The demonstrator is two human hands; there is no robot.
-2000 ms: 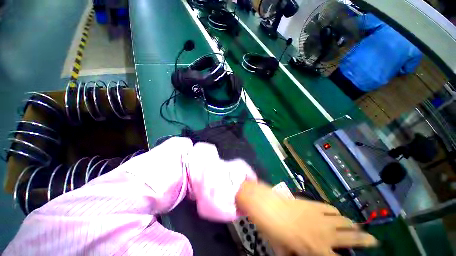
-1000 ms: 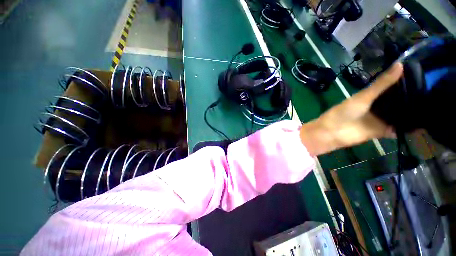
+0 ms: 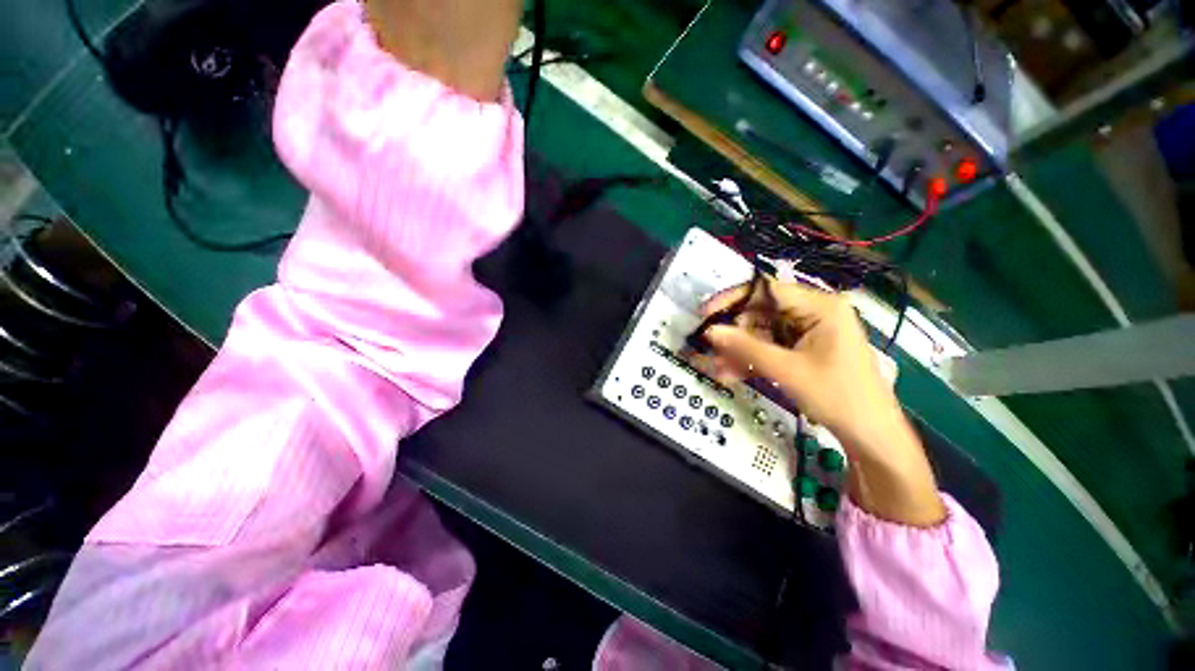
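The white tester (image 3: 655, 422) lies tilted on a black mat (image 3: 550, 485), with rows of round jacks and green buttons. My right hand (image 3: 793, 347) is over its upper part, thumb and fingertips closed on a small black plug or cable end (image 3: 708, 328). The fingers hide whether it sits in a jack. My left hand (image 3: 446, 39) is cut off by the top edge; only the wrist area shows, and its fingers and anything in them are hidden. A black cord (image 3: 535, 144) hangs beside the left sleeve.
A blue-grey box (image 3: 865, 105) with red terminals stands beyond the tester. Bundled black leads (image 3: 819, 249) and a red lead (image 3: 904, 233) lie between them. A dark headset (image 3: 197, 66) is at upper left on the green bench. Silvery bands (image 3: 53, 282) show at the left edge.
The view has swung toward the tester. My left hand, seen holding a headset a second ago, is now mostly beyond the top edge. My right hand has come into view with the plug.
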